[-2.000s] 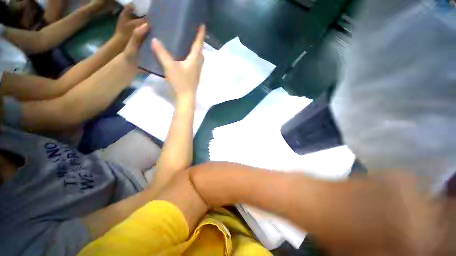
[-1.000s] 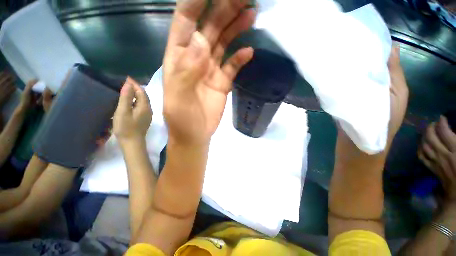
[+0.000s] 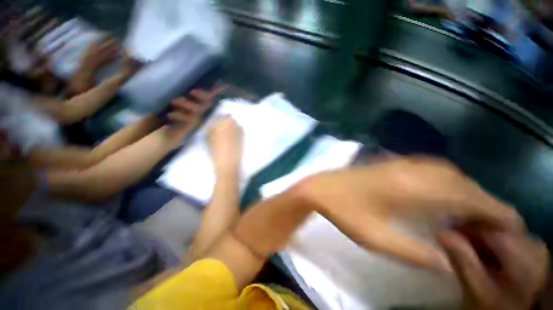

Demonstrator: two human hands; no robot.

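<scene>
The frame is badly blurred. My left hand (image 3: 418, 187) reaches across from the yellow sleeve to the lower right, fingers bent; what they hold, if anything, cannot be told. Blurred fingers (image 3: 491, 266) touch or overlap its fingertips and look like my right hand, cut by shadow and blur. A dark rounded unit (image 3: 412, 133) stands just behind my left hand, its lower part hidden. A pile of white sheets (image 3: 327, 160) lies below and around my left forearm, partly covered by a pale, blurred area.
At left, a neighbour in a grey shirt (image 3: 91, 248) has one hand at a grey unit (image 3: 173, 75) with white material behind it. The neighbour's other hand rests over a second white pile (image 3: 261, 133). A dark conveyor with metal rails (image 3: 449, 79) runs behind; people show at top right.
The view has swung left. My left hand, raised and spread before, now reaches low to the right. The white bag seen over my right hand is no longer clearly visible.
</scene>
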